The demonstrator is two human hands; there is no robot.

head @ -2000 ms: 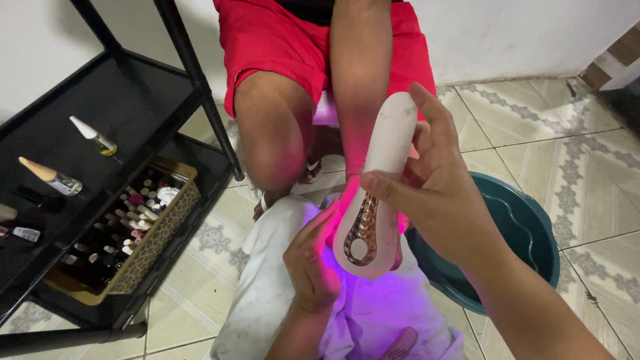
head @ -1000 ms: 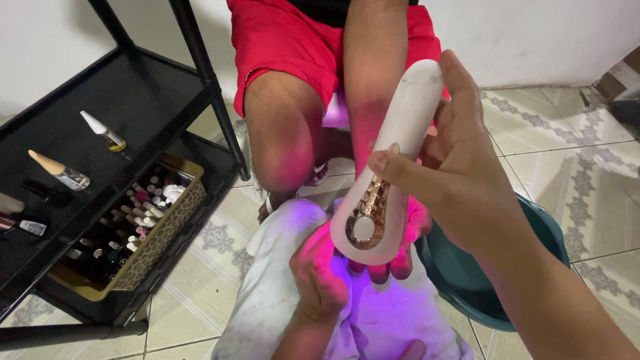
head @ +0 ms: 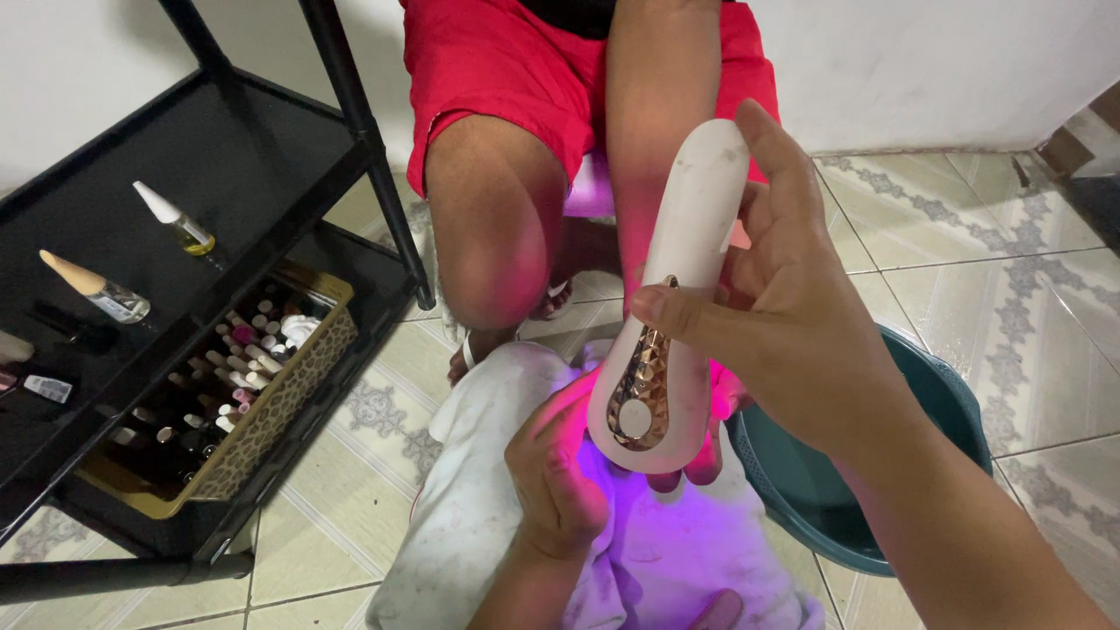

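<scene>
My right hand [head: 770, 306] grips a white handheld UV nail lamp [head: 700, 210] with a gold faceted panel, thumb on its front and fingers behind. The lamp is tilted, its wide end low, and casts pink and violet light below. Under that end, another person's hand [head: 704, 459] shows only in part, its fingertips past the lamp's edge. My left hand [head: 560, 472] is beside the wide end, lit pink, with its fingers partly hidden; whether it holds the person's fingers cannot be told. A white towel [head: 472, 464] lies beneath the hands.
At left, a black shelf cart [head: 254, 96] carries nail polish bottles [head: 122, 302] on top and a leopard-print basket [head: 271, 411] of bottles below. A teal basin [head: 945, 385] stands on the tiled floor at right. The seated person's knee [head: 499, 219] is ahead.
Since one second ago, the lamp's upper end and my right hand have come lower in view. The lamp remains in my right hand, over the other person's hand.
</scene>
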